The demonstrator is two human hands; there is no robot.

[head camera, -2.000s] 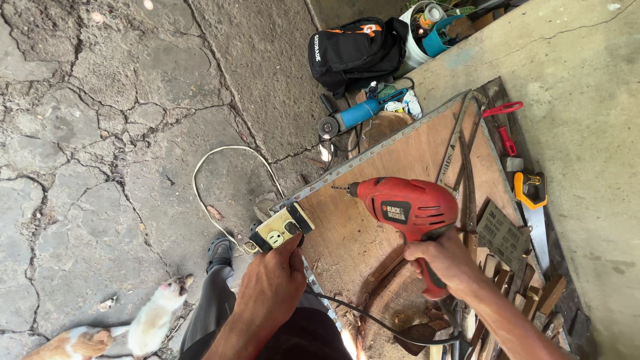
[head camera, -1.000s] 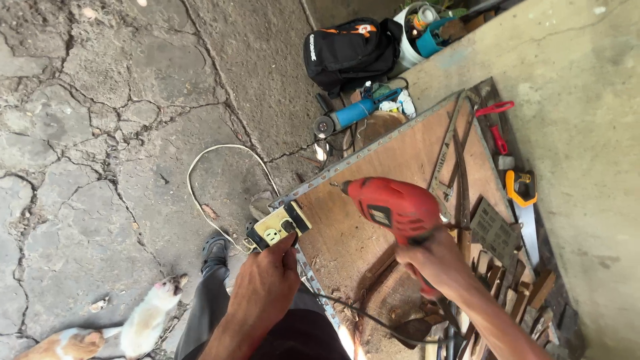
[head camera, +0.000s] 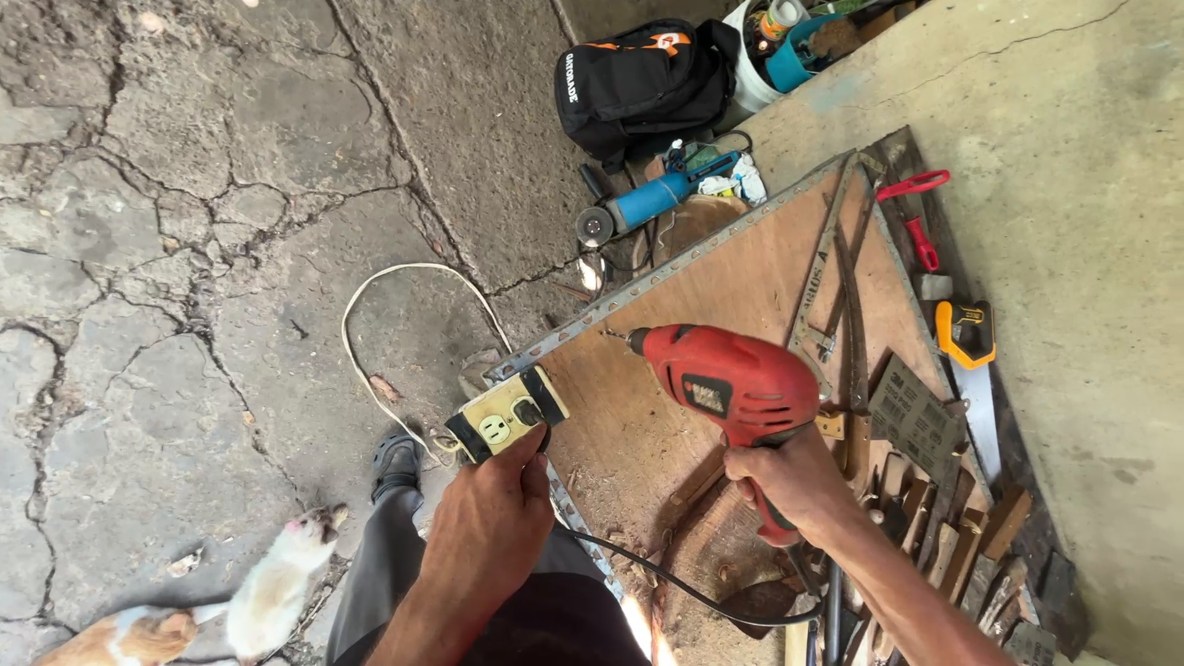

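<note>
In my right hand [head camera: 786, 476] is a red Black & Decker power drill [head camera: 731, 375], gripped by its handle, its bit pointing left over the plywood tabletop [head camera: 629, 416]. My left hand [head camera: 490, 518] is at a cream electrical outlet box [head camera: 495, 427] with black ends, fingers on the black plug [head camera: 528, 413] seated in one socket. Whether the hand also grips the box cannot be told. A black cord [head camera: 647, 566] runs from beneath the left hand toward the drill's handle. The box lies at the table's metal edge, a white cable [head camera: 356, 296] looping from it over the ground.
A blue angle grinder [head camera: 647, 202] lies beyond the table edge, near a black backpack [head camera: 647, 83]. A handsaw [head camera: 976, 370], sandpaper sheet [head camera: 911, 412], metal square [head camera: 823, 268] and wood scraps [head camera: 962, 546] are at the right. Two cats [head camera: 277, 578] are on the cracked concrete, lower left.
The drill in my right hand has shifted and tilted slightly. My left hand stays at the outlet box.
</note>
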